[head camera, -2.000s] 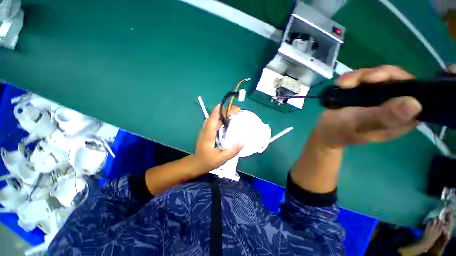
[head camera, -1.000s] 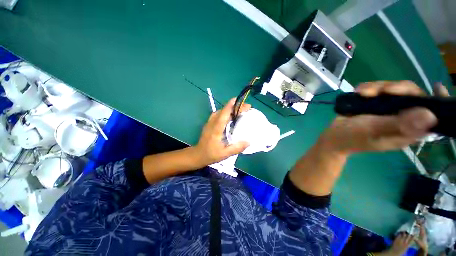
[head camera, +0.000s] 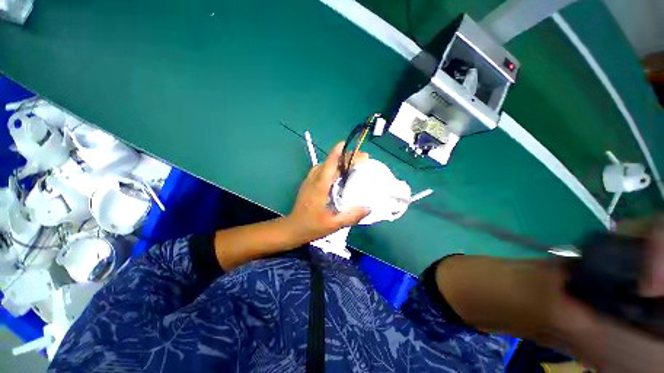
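My left hand (head camera: 320, 200) grips a white camera body (head camera: 371, 191) at the bench's near edge. Two white antennas stick out of it, and a bundle of black, yellow and orange wires with a small white plug rises from its top. A white flared foot shows below the hand. My right hand (head camera: 619, 320), blurred and cut off by the right edge, holds a black electric screwdriver (head camera: 608, 273). Its thin blurred bit points left towards the camera body; whether the tip touches it I cannot tell.
A grey-silver screw feeder (head camera: 466, 84) with a red switch stands beyond the camera body. A blue tote (head camera: 156, 207) at the left is heaped with white camera parts. Another white camera unit (head camera: 625, 177) lies on the green surface at the far right. A white piece shows at the top left corner.
My right hand and the screwdriver have moved down and away from the screw feeder, and the bit now points towards the camera body. My left hand keeps its hold. A white unit has appeared at the right.
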